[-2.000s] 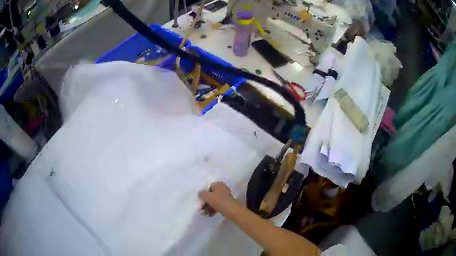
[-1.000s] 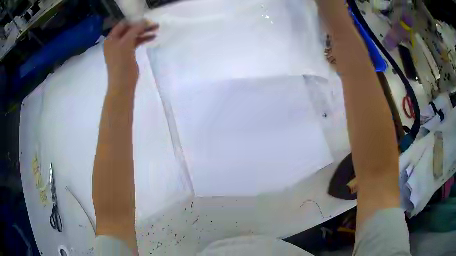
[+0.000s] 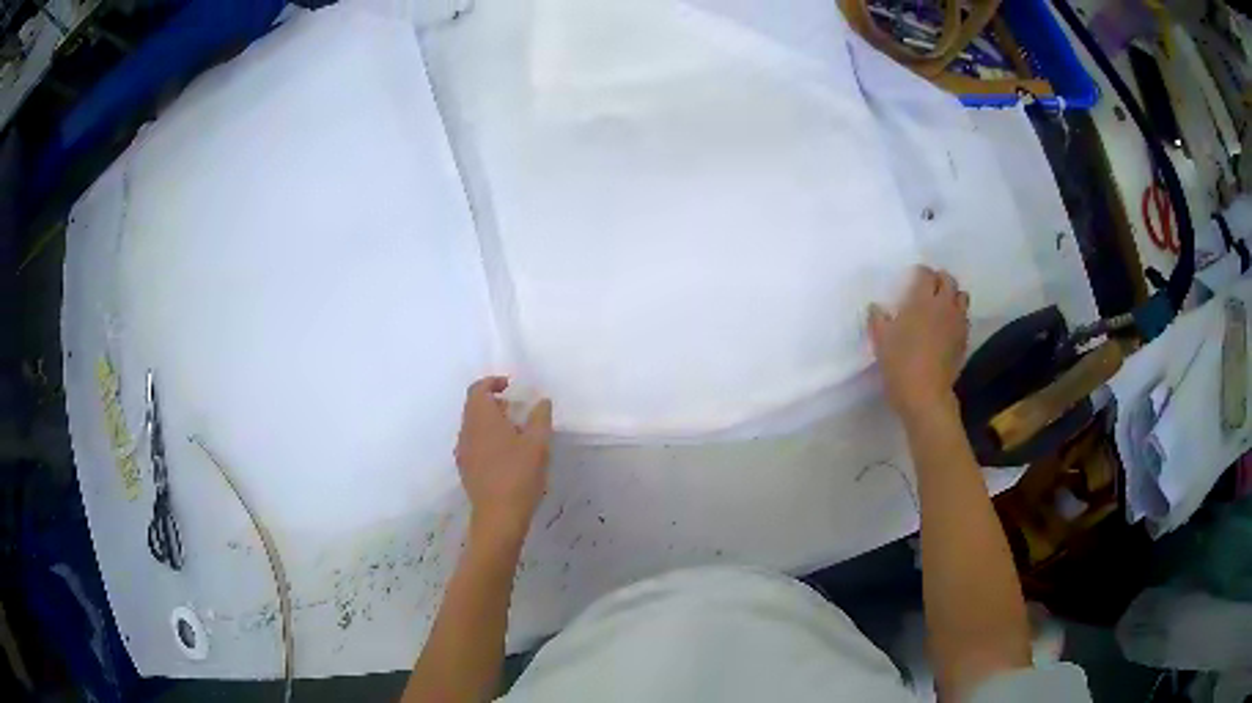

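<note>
A white garment panel [image 3: 700, 261] lies on the pressing table, its curved near edge towards me. My left hand [image 3: 505, 446] is at the panel's near left corner, thumb and fingers slightly apart; whether it pinches the cloth cannot be told. My right hand [image 3: 920, 337] rests on the panel's near right edge with fingers bent; whether it grips cloth cannot be told. Another white cut piece [image 3: 302, 302] lies at the left. The steam iron [image 3: 1050, 398], black with a wooden handle, stands just right of my right hand, touched by neither hand.
Shears [image 3: 159, 481], a yellow marked strip [image 3: 118, 429], a thin curved tan template [image 3: 254, 529] and a white tape roll [image 3: 190, 632] lie at the left. A blue basket [image 3: 1064, 62] is at the far right. The iron's dark hose [image 3: 1167, 165] and folded white pieces [image 3: 1188, 426] are at the right.
Both hands have come back from the far side to the panel's near edge. The panel now spreads with its curved edge near me. The iron stands in view beside the right hand.
</note>
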